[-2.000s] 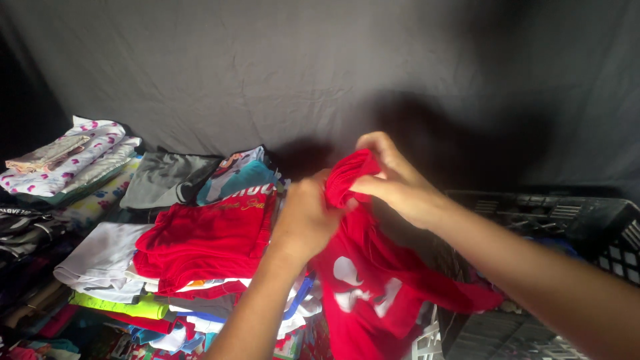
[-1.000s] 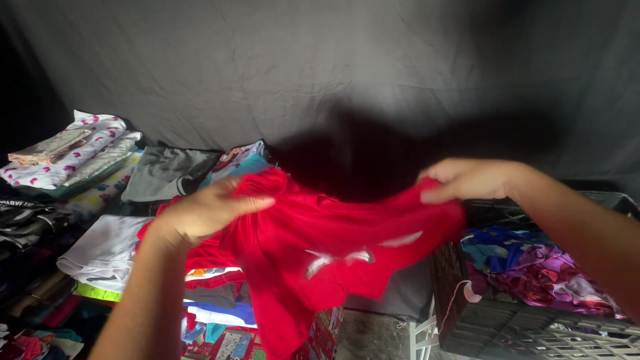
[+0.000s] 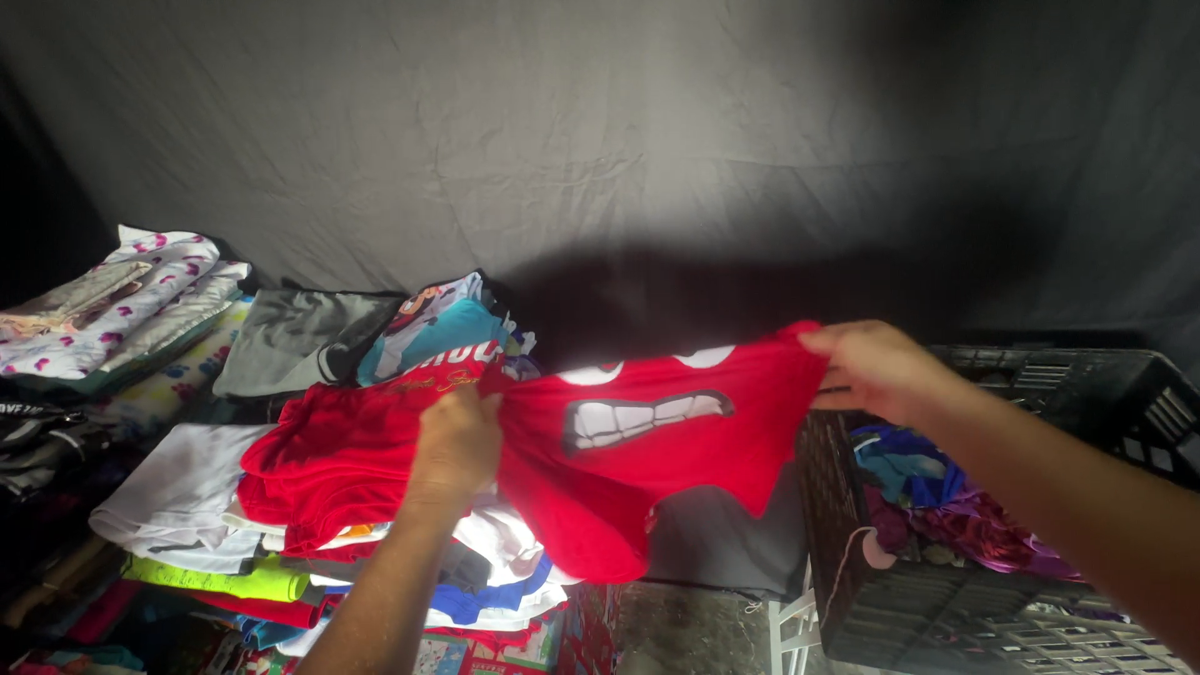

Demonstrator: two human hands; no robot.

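A red cloth garment point(image 3: 694, 459) with a printed face of white eyes and bared teeth is stretched between both hands. My left hand point(image 3: 459, 441) grips its left end, in front of a folded red garment point(image 3: 347, 459) that lies on a stack of clothes. My right hand point(image 3: 862, 366) pinches its upper right corner, near the rim of a black plastic crate. The garment's lower edge hangs loose in folds, beside the stack and over a dark grey cloth point(image 3: 727, 539). Part of its left end is hidden by my left hand.
Folded clothes in several piles, among them a grey garment point(image 3: 305, 342) and a white one point(image 3: 187, 478), fill the left side. A black plastic crate point(image 3: 937, 600) holding crumpled blue and purple clothing stands at right. Behind hangs a dark grey fabric sheet point(image 3: 581, 141).
The red garment was bunched between my hands two seconds ago and is now spread out, with its printed face showing. My left hand has moved right since one second ago.
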